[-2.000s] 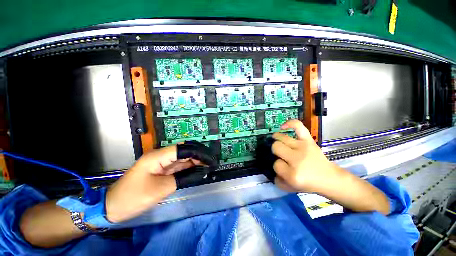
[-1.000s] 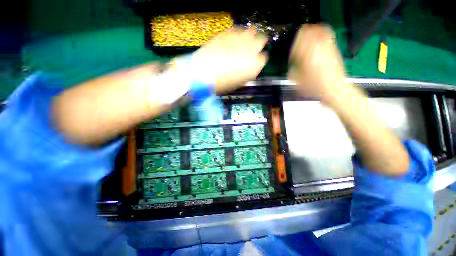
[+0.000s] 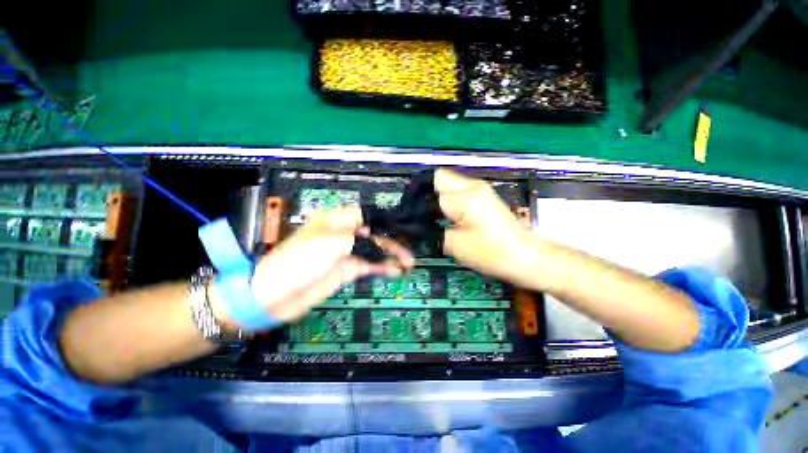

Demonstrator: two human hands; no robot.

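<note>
A black pallet [image 3: 399, 361] holds green circuit boards [image 3: 400, 326] in rows, three across. My left hand [image 3: 310, 265], with black finger coverings and a light-blue wrist strap [image 3: 235, 279], is over the left and middle of the pallet. My right hand [image 3: 483, 221], also with black finger coverings, is over the upper middle. The fingertips of both hands meet close together above the boards. They are blurred and dark, so I cannot tell whether anything is pinched in them. The hands hide several upper boards.
Black bins beyond the conveyor hold yellow components [image 3: 388, 71], dark glinting components [image 3: 532, 86] and silvery components [image 3: 403, 7]. Another pallet of boards [image 3: 55, 221] is at the far left. A yellow strip [image 3: 703, 135] is on the green mat [image 3: 213, 97]. A blue cord runs to my wrist.
Both hands have come back from the bins to above the pallet and drawn together. The view has shifted, so the pallet appears further right and another pallet shows at left.
</note>
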